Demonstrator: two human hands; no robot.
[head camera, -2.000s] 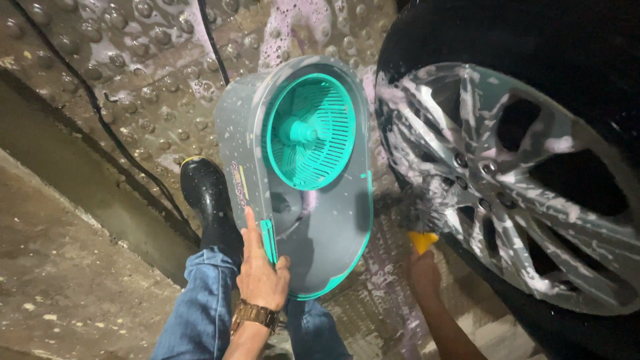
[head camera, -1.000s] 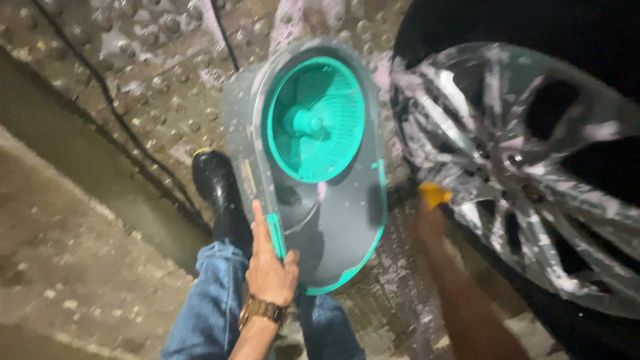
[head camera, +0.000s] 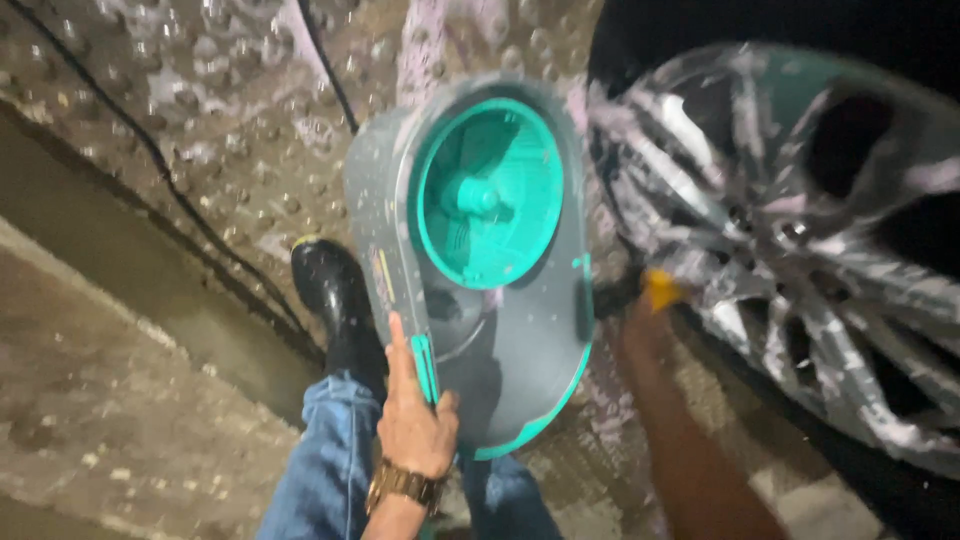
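My left hand (head camera: 420, 424), with a metal-band watch at the wrist, grips the left rim of a grey plastic spin-mop bucket (head camera: 525, 360) beside its green handle clip. A green spinner basket (head camera: 487, 195) sits in the bucket's far end. On the right, my blurred right hand (head camera: 645, 322) holds a brush by its yellow part (head camera: 661, 290); dark bristles extend beside it, partly lost in blur. The brush is between the bucket's right edge and a foam-streaked alloy wheel (head camera: 795, 232) with a black tyre (head camera: 675, 22).
My black rubber boot (head camera: 330, 285) stands left of the bucket on wet, studded ground (head camera: 225, 150) with pinkish foam. A dark hose or cable (head camera: 165, 169) crosses the ground near a concrete ledge (head camera: 150, 277). Another dark line (head camera: 326, 64) runs behind the bucket.
My right hand and the brush have come away from the wheel's spokes toward the bucket's right edge. My left hand keeps its grip on the bucket rim.
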